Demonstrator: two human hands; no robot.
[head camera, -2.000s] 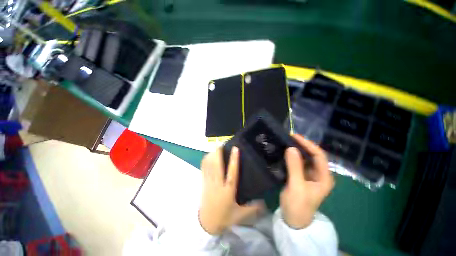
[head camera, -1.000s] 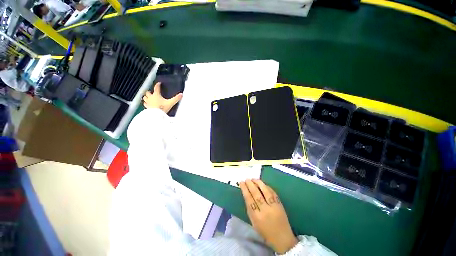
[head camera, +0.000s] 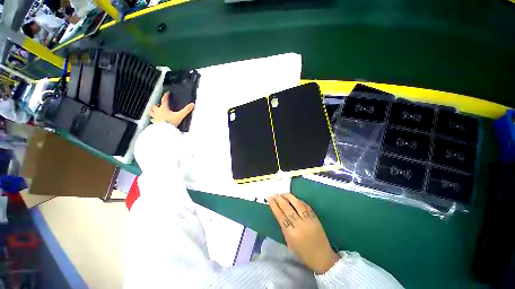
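Observation:
My left hand (head camera: 171, 113) grips a black phone case (head camera: 180, 90) at the left end of the large white board (head camera: 243, 70), thumb and fingers spread around its lower part. My right hand (head camera: 305, 232) lies palm down, its fingertips at the board's front edge; whether they hold anything is hidden. Two black back skins with yellow edges, a left one (head camera: 253, 141) and a right one (head camera: 302, 127), lie side by side on the board. Glossy black logo panels (head camera: 407, 142) lie in rows with clear plastic sheet (head camera: 356, 144) to their right.
A pale-rimmed tray (head camera: 148, 104) full of black cases (head camera: 104, 132) stands at the far left. A dark row (head camera: 497, 226) and a blue box (head camera: 506, 135) are at the right edge. Yellow tape (head camera: 468, 104) crosses the green bench. A brown board (head camera: 70, 166) is at lower left.
The black case with a logo panel has left both hands' grasp over the bench. My left hand moved up-left to the case on the board; my right hand came down to the board's front edge.

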